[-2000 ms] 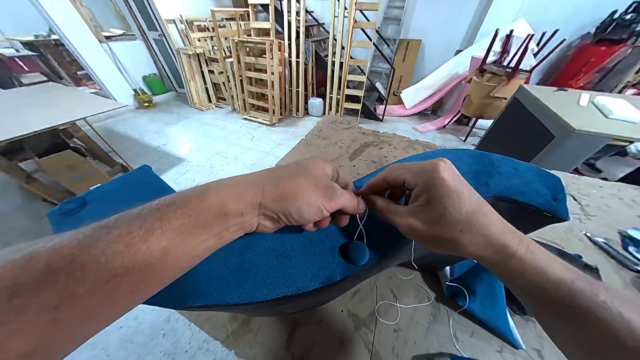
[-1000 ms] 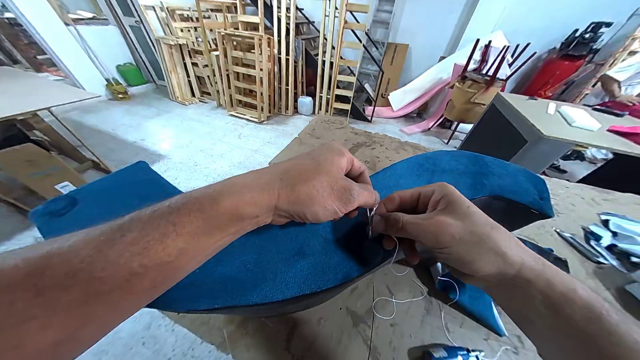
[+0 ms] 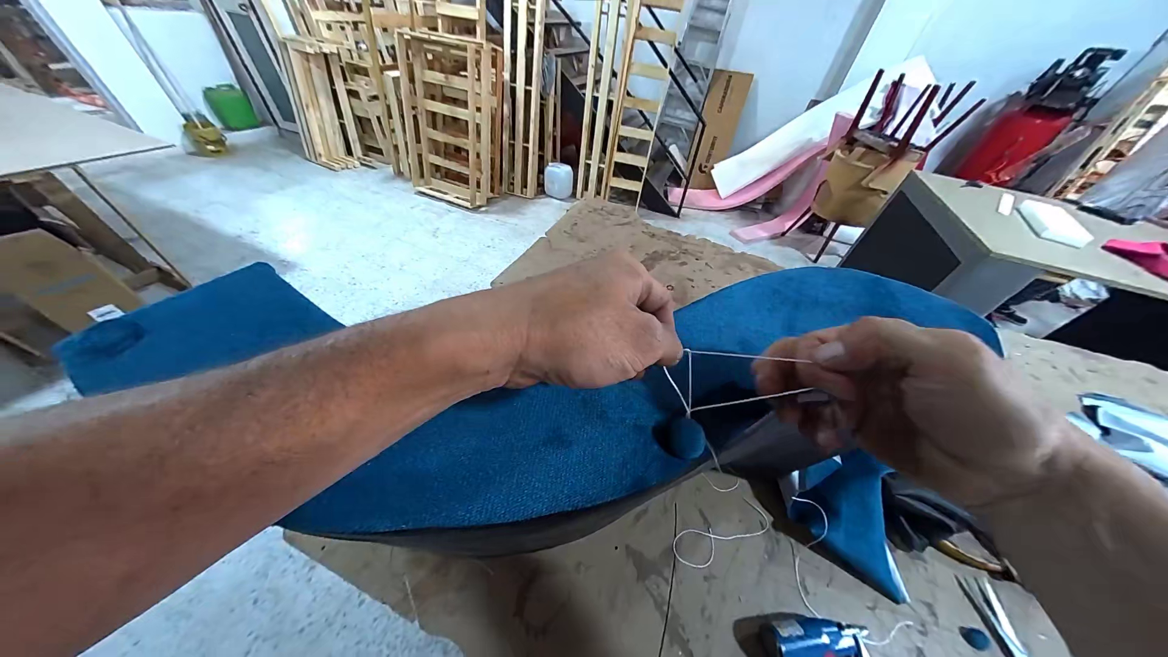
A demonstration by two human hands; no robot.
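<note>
A blue fabric-covered upholstered piece (image 3: 511,465) lies across the worktable, its edge curved. Near that edge is a round blue covered button (image 3: 684,438), from which white twine (image 3: 689,388) rises. My left hand (image 3: 607,324), closed in a fist, grips the twine above and left of the button. To the right, my right hand (image 3: 876,392) pinches two strands between thumb and fingers, and they stretch across to the left hand and the button. Loose twine (image 3: 716,538) trails onto the tabletop.
On the wooden worktable (image 3: 584,584) lie a blue tool (image 3: 812,636), scissors (image 3: 995,616), a small blue button (image 3: 975,637) and blue fabric scraps (image 3: 853,529). Wooden frames (image 3: 447,109) stand behind. A grey desk (image 3: 1013,219) is at right, a cardboard box (image 3: 59,283) at left.
My hands, close together before, have moved apart, with the right hand drawn to the right. Strands of twine are now stretched between them.
</note>
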